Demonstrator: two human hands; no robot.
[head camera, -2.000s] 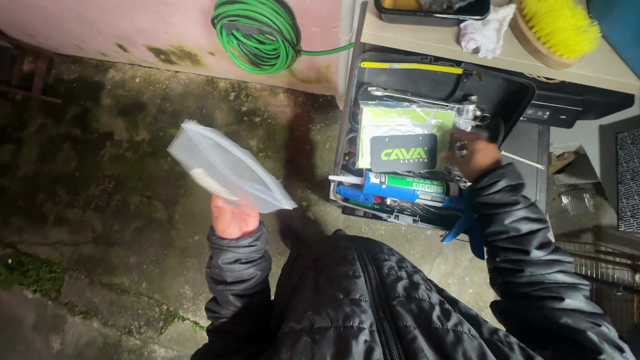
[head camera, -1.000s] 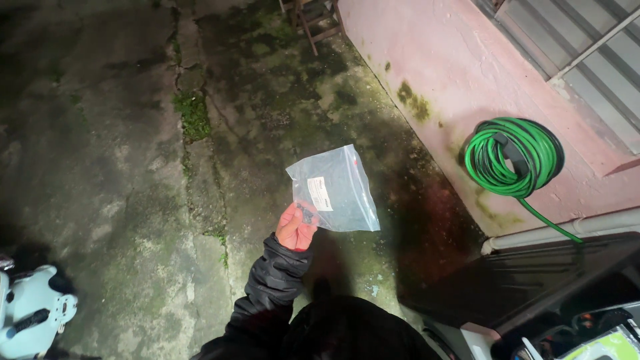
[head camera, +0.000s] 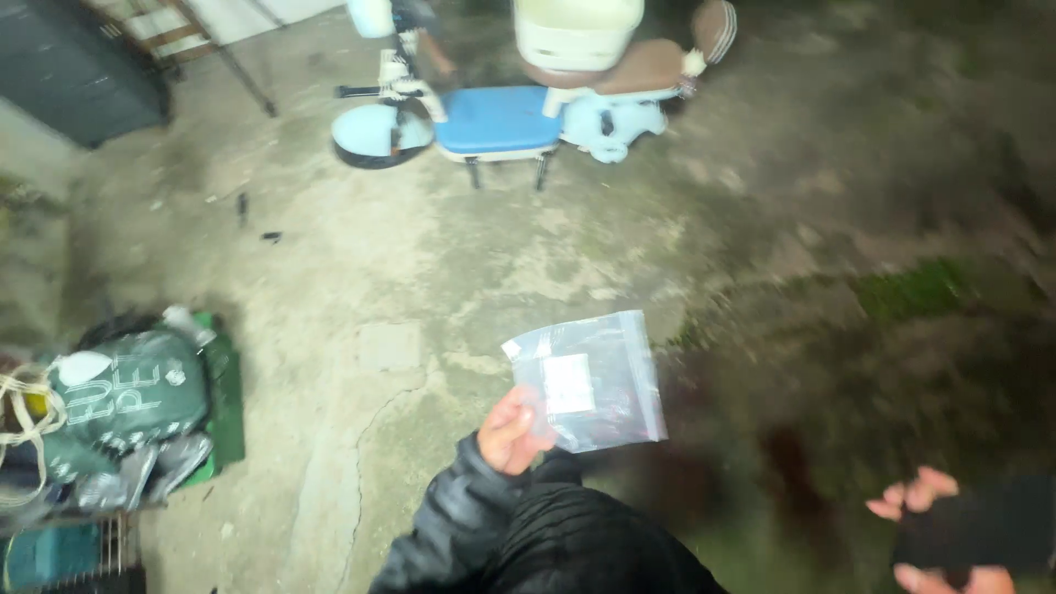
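My left hand (head camera: 516, 429) grips the lower left corner of a transparent zip-top plastic bag (head camera: 619, 396). The bag bears a white label (head camera: 569, 384) with writing too blurred to read, and its zip edge faces right. At the lower right edge, my right hand (head camera: 920, 493) shows only as fingers above and below a flat black rectangular object (head camera: 978, 524), which they seem to hold. Blur and the frame edge hide the rest of that hand, and what the black object is cannot be told.
A light blue and white scooter (head camera: 499, 124) with a cream basket (head camera: 577, 37) stands ahead on the stained concrete floor (head camera: 396, 256). At the left, filled bags (head camera: 132, 388) lie in a green container (head camera: 227, 404). A dark grey cabinet (head camera: 78, 70) is at the upper left.
The view has swung far to the left, away from the toolbox and green hose. My left hand has kept hold of the plastic bag. My right hand, over the toolbox two seconds ago, is now near a black object.
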